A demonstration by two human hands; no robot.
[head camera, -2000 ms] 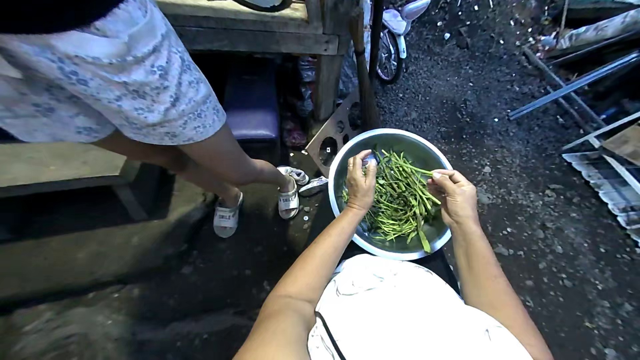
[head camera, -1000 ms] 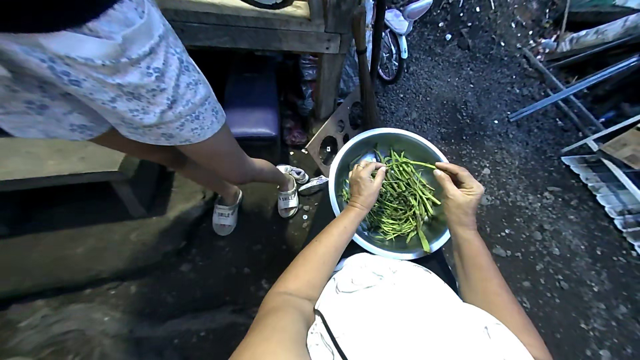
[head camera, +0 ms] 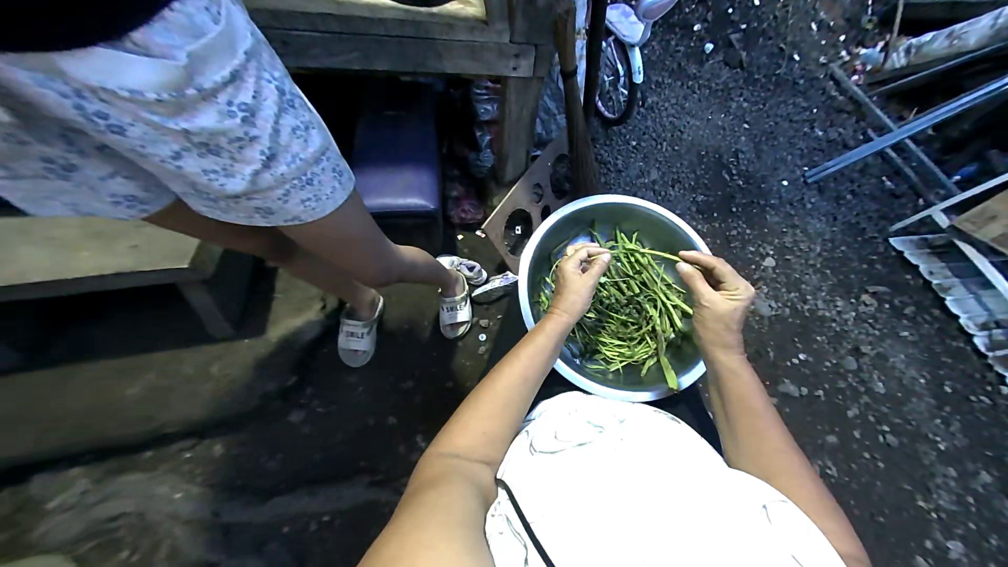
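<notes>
A wide metal basin [head camera: 610,391] rests on my lap area, holding a heap of cut green vegetable stems [head camera: 634,311]. Over its left half, my left hand [head camera: 581,276] pinches one end of a long green stem [head camera: 657,253] between thumb and fingers. The other end is pinched by my right hand [head camera: 715,295] at the basin's right rim. The stem stretches between both hands above the heap. Part of the basin's left interior is hidden behind my left hand.
A person in patterned shorts [head camera: 236,134] and sandals stands close on the left. Beyond the basin are a board with round holes [head camera: 504,224], a broom [head camera: 579,134], a purple padded seat [head camera: 396,157] and a wooden table [head camera: 394,51]. Metal bars [head camera: 906,130] lie at right.
Two seconds ago my right hand was over the basin's right side with its fingers lower; it has since moved slightly up and right. A long stem now shows stretched between my hands.
</notes>
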